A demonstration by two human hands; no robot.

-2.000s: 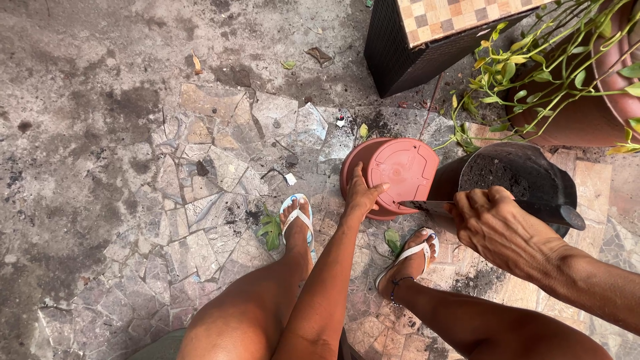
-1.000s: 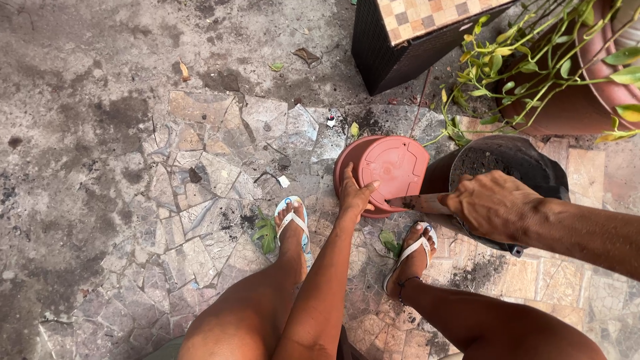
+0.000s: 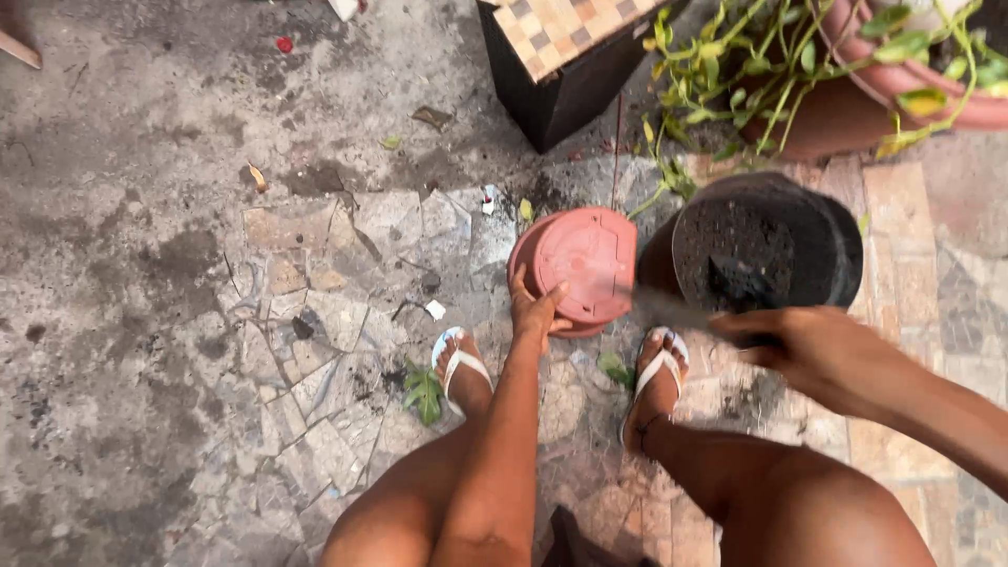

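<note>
An upturned terracotta-coloured plastic plant pot (image 3: 584, 256) rests bottom up on the paving between and ahead of my feet. My left hand (image 3: 538, 315) lies against its near left side, thumb on the base, fingers at the rim. In my right hand (image 3: 795, 346) is a knife (image 3: 669, 307), its handle gripped in the fist and its motion-blurred blade pointing left to the pot's right edge. Whether the tip touches the pot cannot be told. Behind the right hand, a black plastic bucket (image 3: 846, 244) holds dark soil (image 3: 736, 236) and a dark object, partly hidden.
A black stand with a mosaic-tiled top (image 3: 579, 31) is ahead. At upper right a large terracotta-coloured planter (image 3: 819, 118) has trailing green vines (image 3: 780, 71). My feet, in white flip-flops (image 3: 465, 366), are on broken-tile paving, with a green leaf (image 3: 425, 392) beside the left one.
The knife is at the pot's right edge in the earlier frames too; its blade has swung from roughly level to slanting up leftward. My left hand stays on the pot.
</note>
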